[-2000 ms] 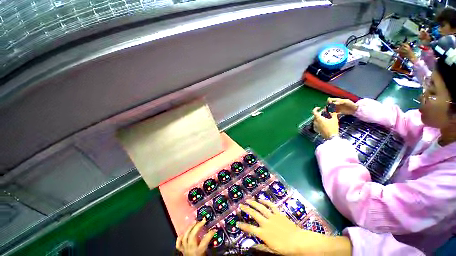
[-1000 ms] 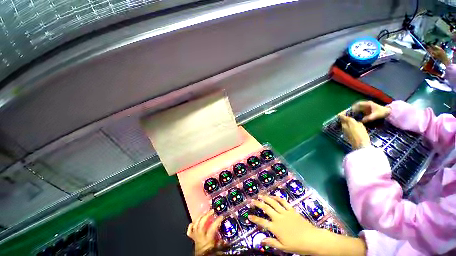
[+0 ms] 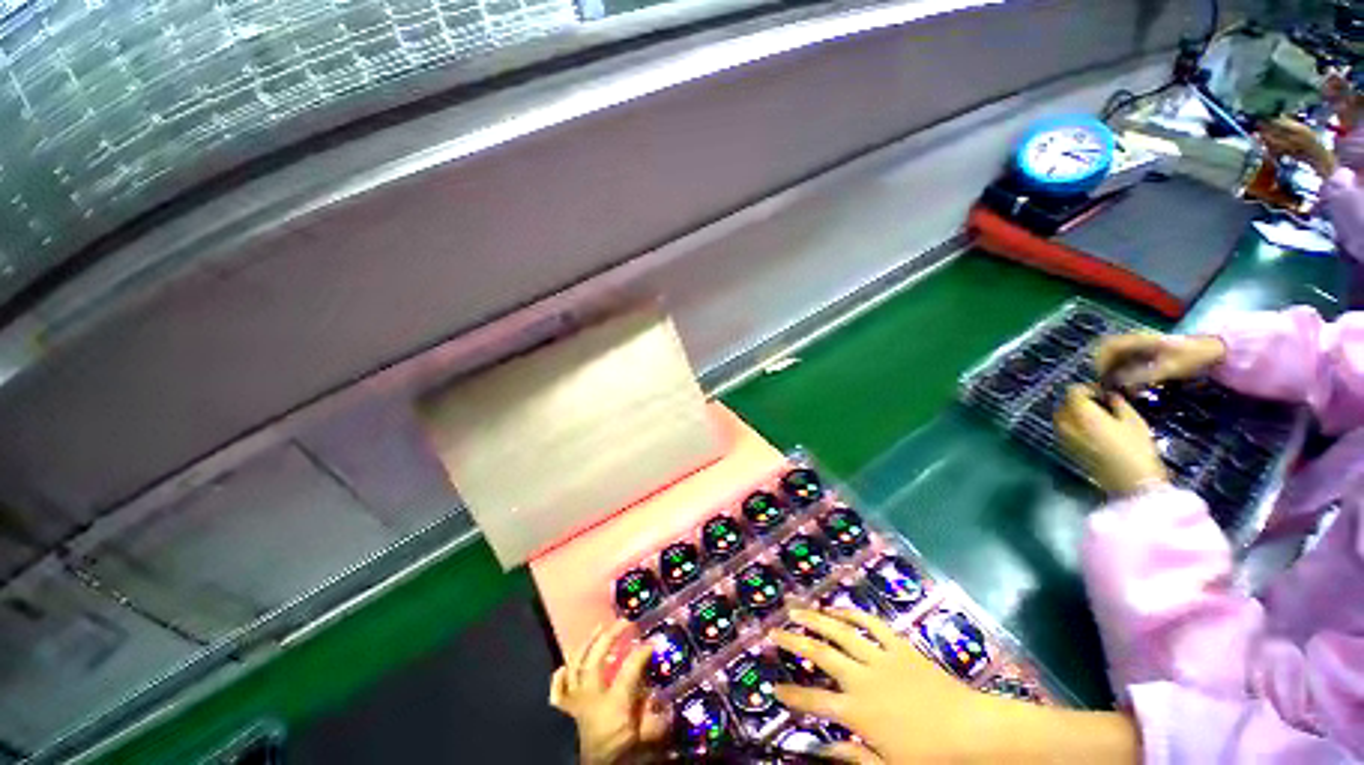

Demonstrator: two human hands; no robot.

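Note:
The clear blister tray [image 3: 736,619] lies at the lower middle on a salmon sheet [image 3: 581,586]. It holds rows of round black watch units [image 3: 723,535] with small green and coloured lights. My left hand [image 3: 606,697] is at the tray's left edge, its fingers bent over the edge pockets. My right hand [image 3: 875,691] lies over the lower rows, fingers spread and pointing left. It hides some units. Whether either hand grips a unit cannot be told.
A cream board [image 3: 576,434] leans against the back panel [image 3: 374,359]. A black mat [image 3: 434,688] lies left. At right, a neighbour in pink works over another tray [image 3: 1047,366]. A blue-rimmed clock [image 3: 1064,154] stands behind, beside a red-edged black object [image 3: 1144,247].
The view has swung right, then slightly back and up, so the scene has shifted. My hands stay over the tray's lower rows, with small finger shifts. The neighbour's hands have moved over their tray.

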